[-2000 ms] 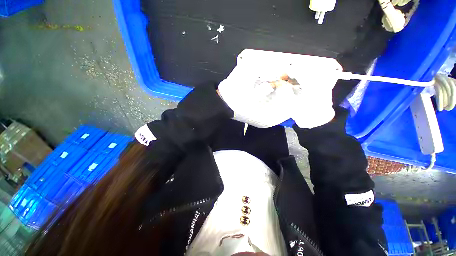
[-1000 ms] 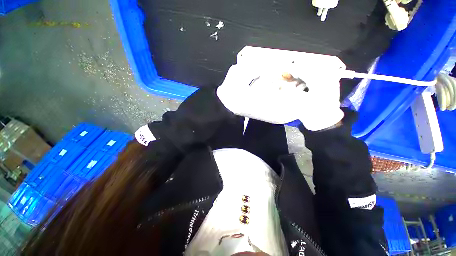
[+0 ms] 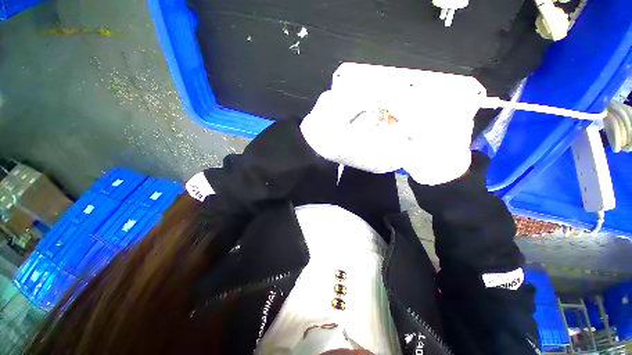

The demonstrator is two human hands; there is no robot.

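A white power strip (image 3: 409,78) is held over the blue tote with the black liner. Its white cord leaves the right end. My left hand (image 3: 339,135), in a white glove, grips the strip from the left and below. My right hand (image 3: 440,156), also in a white glove, grips it from below on the right. Bare-looking fingertips and a small dark line show at the middle. Gloves and strip are overexposed and merge, so exact finger positions and any small item between them cannot be told.
The blue tote (image 3: 170,62) has a black liner (image 3: 270,76). A mains plug (image 3: 450,8) and another plug (image 3: 552,24) lie at its top right. On the right are a coiled cord (image 3: 619,126) and another power strip (image 3: 592,170). Stacked blue crates (image 3: 97,225) stand lower left.
The strip and gloved hands shift very slightly in place. The fingertips at the middle have moved a little to the left. Both hands stay on the strip.
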